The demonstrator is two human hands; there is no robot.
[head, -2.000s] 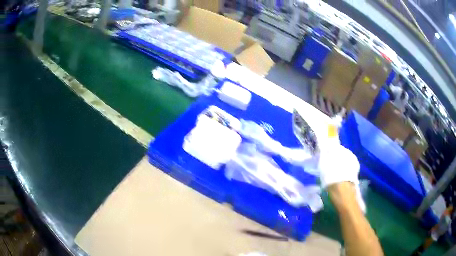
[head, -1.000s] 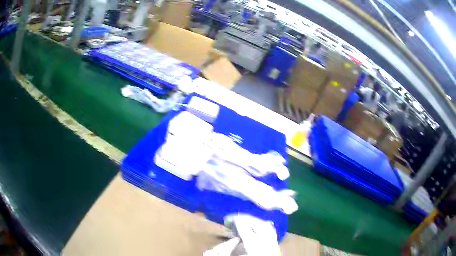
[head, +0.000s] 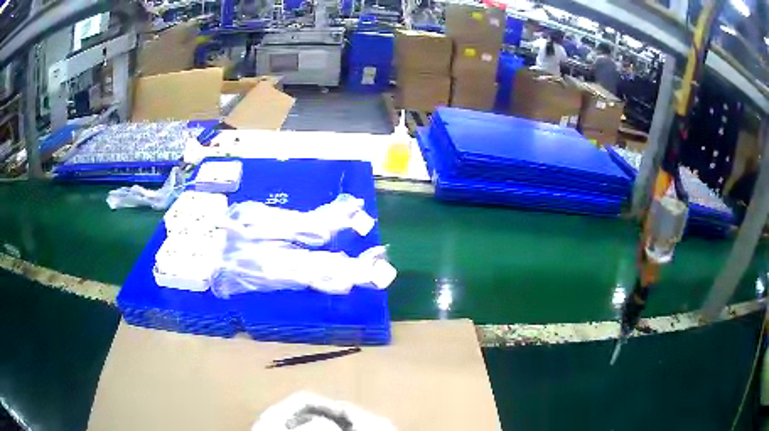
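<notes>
Two white socket units stand one behind the other on the left of the blue sheet stack, the front one and the rear one. A bagged white cord trails right from the front unit, and another bagged cord from the rear one. Black tweezers lie on the cardboard mat. A white shape with a grey patch is cut off by the bottom edge; it may be a gloved hand or bagged material. I cannot tell which hand, or any grip.
Another white unit sits at the stack's back left. The hanging screwdriver is at right, its bit pointing down. Beyond the green conveyor are a yellow-liquid bottle, another blue stack and a tray of parts. People are far back.
The view has swung right and levelled. The gloved hand over the stack's front edge has gone from there. The tweezers show again on the mat, and the hanging screwdriver has come into clear view.
</notes>
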